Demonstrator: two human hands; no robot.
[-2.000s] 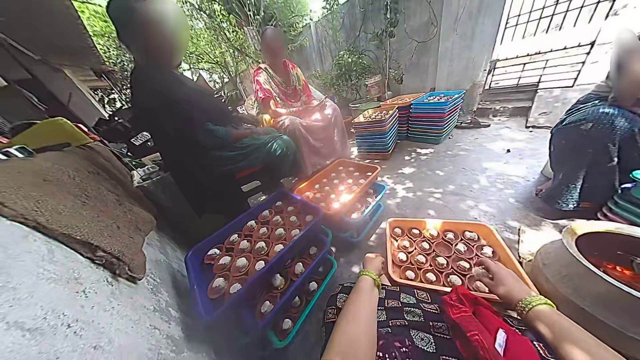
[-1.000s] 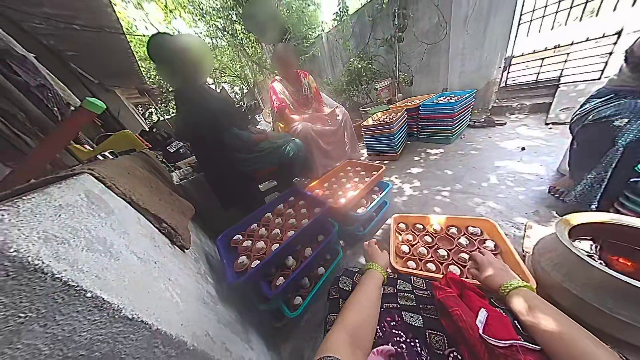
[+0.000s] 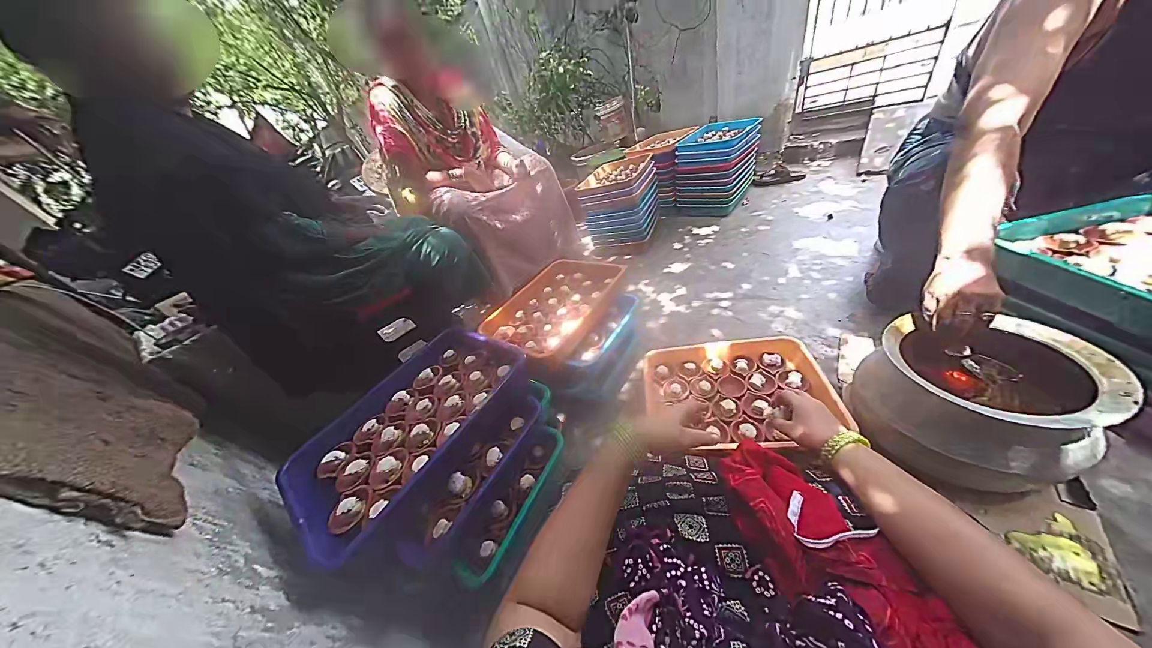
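Observation:
An orange plastic tray stands at my lap, filled with small brown clay cups, most with a whitish lump inside. My left hand reaches over its near left corner, fingers at the cups; whether it grips one is not clear. Over the near right part of the tray, my right hand has its fingertips at a cup with a whitish lump, and a firm hold cannot be made out. A red cloth lies over the patterned dark fabric on my lap, just below the tray.
Stacked blue and green trays of filled cups stand left, an orange tray behind them. At right, a person's hand holds something over a metal pot of dark liquid, beside a green tray. Two people sit back left, near tall tray stacks.
My left hand has moved from the tray's left edge in over the cups. The person at right has come nearer, with an arm now reaching over the pot.

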